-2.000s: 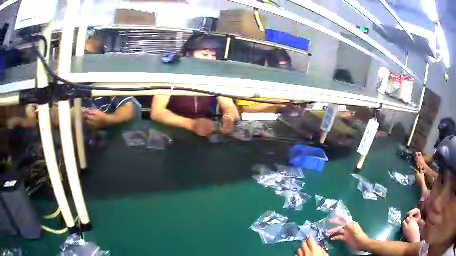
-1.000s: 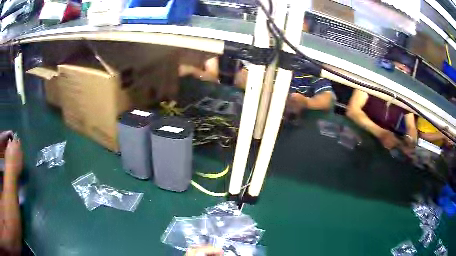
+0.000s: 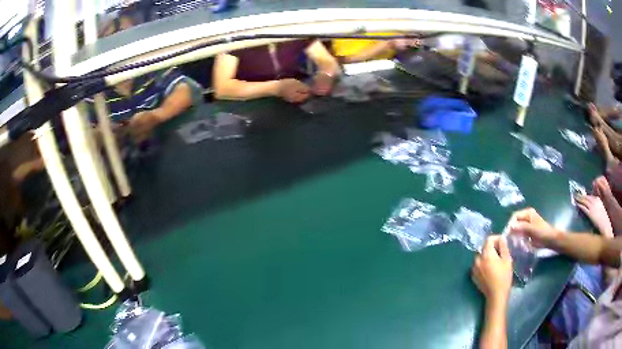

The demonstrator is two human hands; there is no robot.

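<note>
Neither of my hands shows in the picture. A pile of overlapping clear plastic bags [image 3: 153, 332] lies on the green table [image 3: 273, 272] at the lower left, cut off by the bottom edge. It lies just in front of the black feet of pale posts [image 3: 99, 198]. The contents of these bags are too blurred to tell.
At right, a neighbour's two hands hold a clear bag [image 3: 522, 255]. Bag piles [image 3: 419, 225] and a blue bin [image 3: 447, 114] lie beyond. Two grey speaker-like boxes [image 3: 41, 293] stand lower left. A shelf rail [image 3: 307, 24] crosses above; workers sit opposite.
The view has swung right from the speakers and carton. The fingers at the bottom edge by the bag pile are out of view. The neighbour's hands now hold a bag between them.
</note>
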